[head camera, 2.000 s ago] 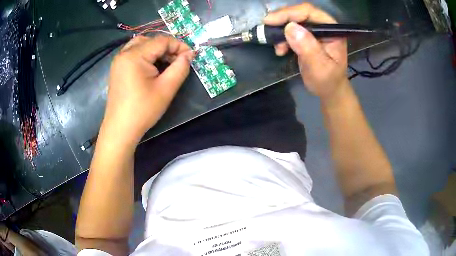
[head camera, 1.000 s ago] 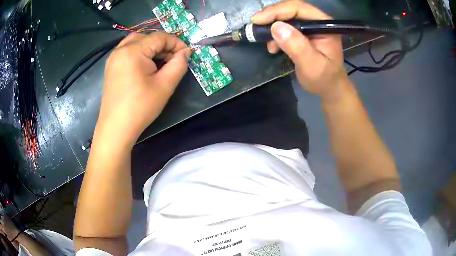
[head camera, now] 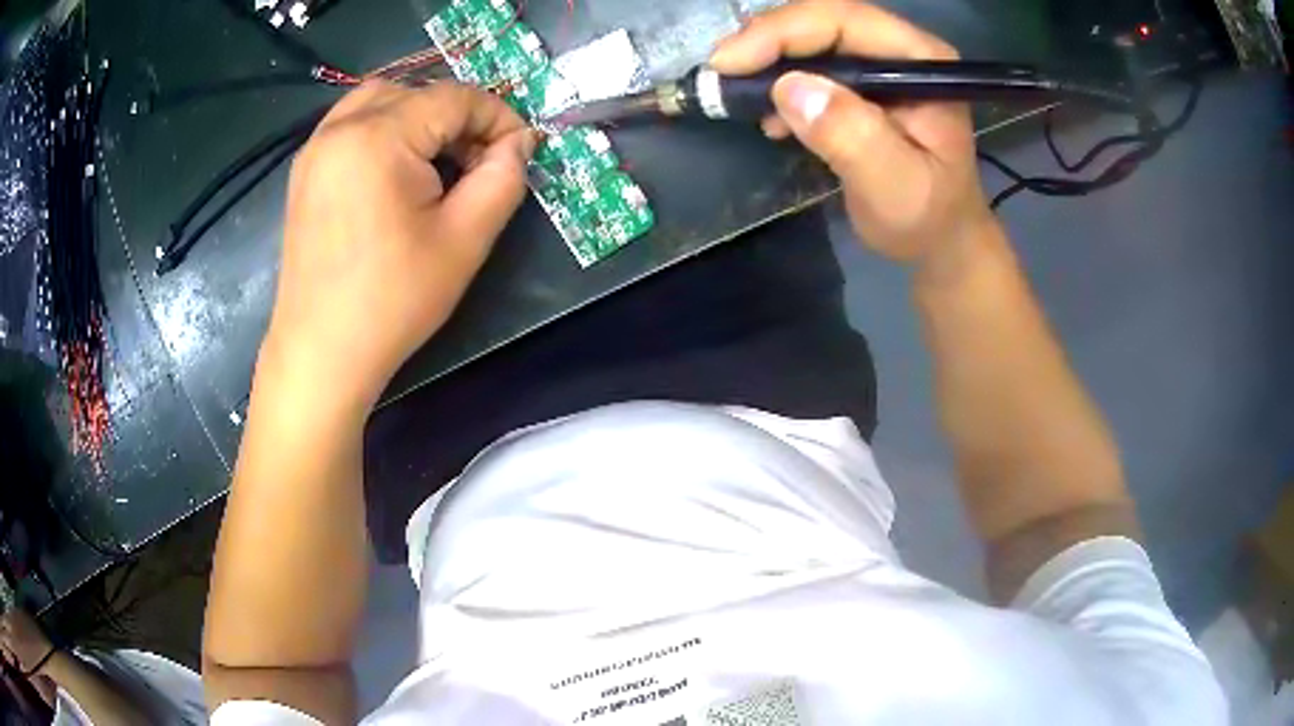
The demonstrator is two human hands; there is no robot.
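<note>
A green and white PCB panel (head camera: 595, 199) lies slanted on the dark bench mat. My left hand (head camera: 412, 192) pinches thin lead wires at the panel's left edge, around its middle; the fingertips hide most of the wires. A black cable lead (head camera: 234, 177) runs left from under this hand. My right hand (head camera: 873, 128) holds the soldering iron (head camera: 908, 81) by its black handle. The iron points left and its tip is at the panel's middle, close to my left fingertips. A whitish rectangular block (head camera: 596, 68) lies beside the panel's upper right side.
A cable bundle (head camera: 71, 241) with red-orange ends lies at the far left, near a clear plastic bag (head camera: 21, 185). White connectors (head camera: 284, 12) sit at the top. Black cords (head camera: 1057, 182) hang at the right bench edge. Another person's hand (head camera: 26, 645) shows at the lower left.
The panel, block and both hands appear slightly further left in view. The iron's tip stays at the middle of the panel, and my left hand keeps its pinch.
</note>
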